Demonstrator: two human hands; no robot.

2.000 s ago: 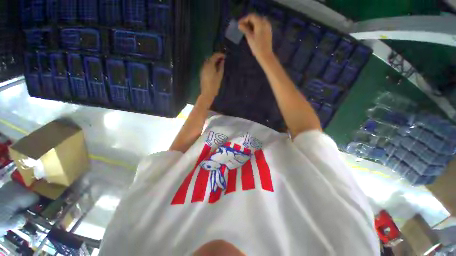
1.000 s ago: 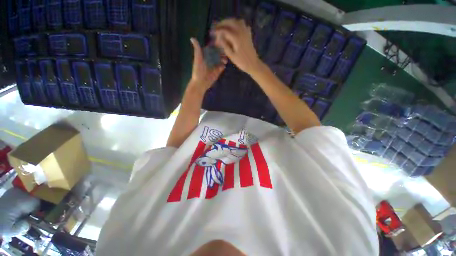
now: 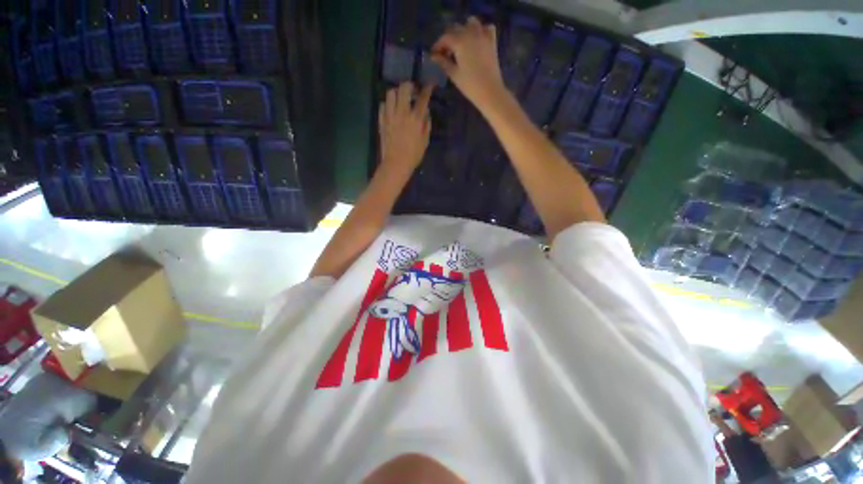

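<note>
The black tray (image 3: 454,175) with blue-edged phone housings (image 3: 577,85) lies in front of me, turned a little. One grey-blue keypad (image 3: 398,63) lies at the tray's upper left. Another grey-blue keypad (image 3: 434,72) is just right of it, between my hands. My right hand (image 3: 470,59) is over the tray with bent fingers close to this keypad; whether it grips it is unclear. My left hand (image 3: 404,123) is over the tray's left part, fingers pointing up and thumb toward the same keypad. What its palm holds is hidden.
Stacked black trays (image 3: 170,123) of housings stand at the left. Clear blister trays (image 3: 776,236) with grey-blue pieces are at the right. Green mat (image 3: 353,123) shows between the trays. A white-edged shelf (image 3: 757,24) crosses the upper right. A cardboard box (image 3: 118,317) is at lower left.
My hands have moved apart from where they met over a dark grey piece. My left hand has turned over and moved right. Grey-blue pieces now show at the tray's upper left.
</note>
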